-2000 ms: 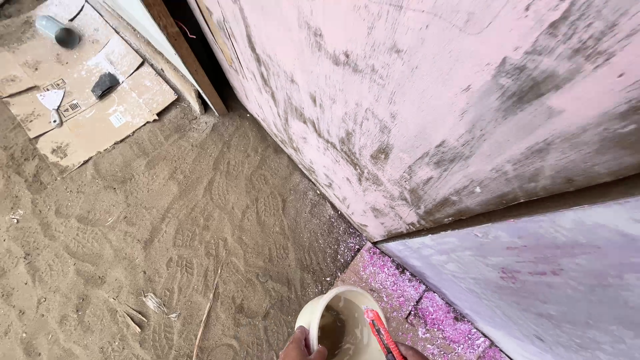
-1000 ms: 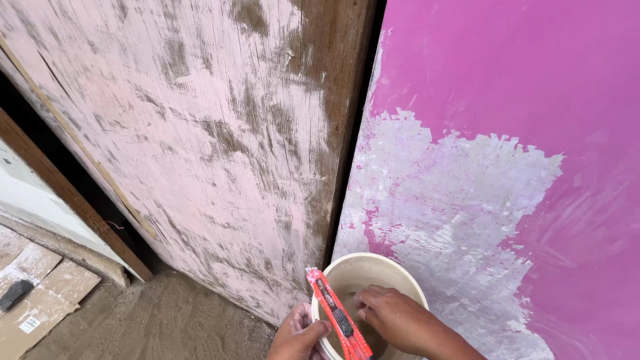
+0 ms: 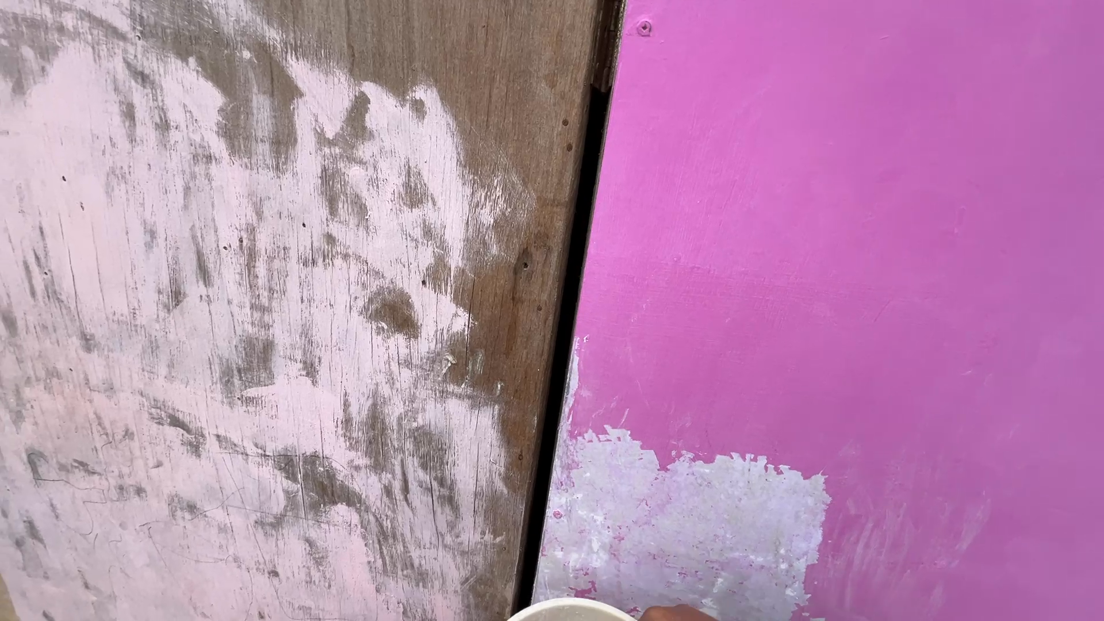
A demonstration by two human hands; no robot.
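Note:
At the bottom edge shows the rim of a white plastic tub (image 3: 573, 605), cut off by the frame. Just right of it is a small part of a hand (image 3: 677, 613), by its place my right hand; its fingers and grip are hidden. My left hand is out of view. Behind the tub stands a panel painted bright pink (image 3: 819, 216), with a patch of whitish scraped surface (image 3: 690, 526) low on its left side. The red-handled tool cannot be seen.
A wooden panel (image 3: 259, 345) with worn pale-pink paint and bare brown wood fills the left side. A narrow dark gap (image 3: 569, 328) runs between it and the pink panel. A screw head (image 3: 644, 28) sits near the pink panel's top.
The view has swung up from the sandy floor to the panels. Both hands and the red tool showed at the tub a second ago; now only its rim and part of one hand show.

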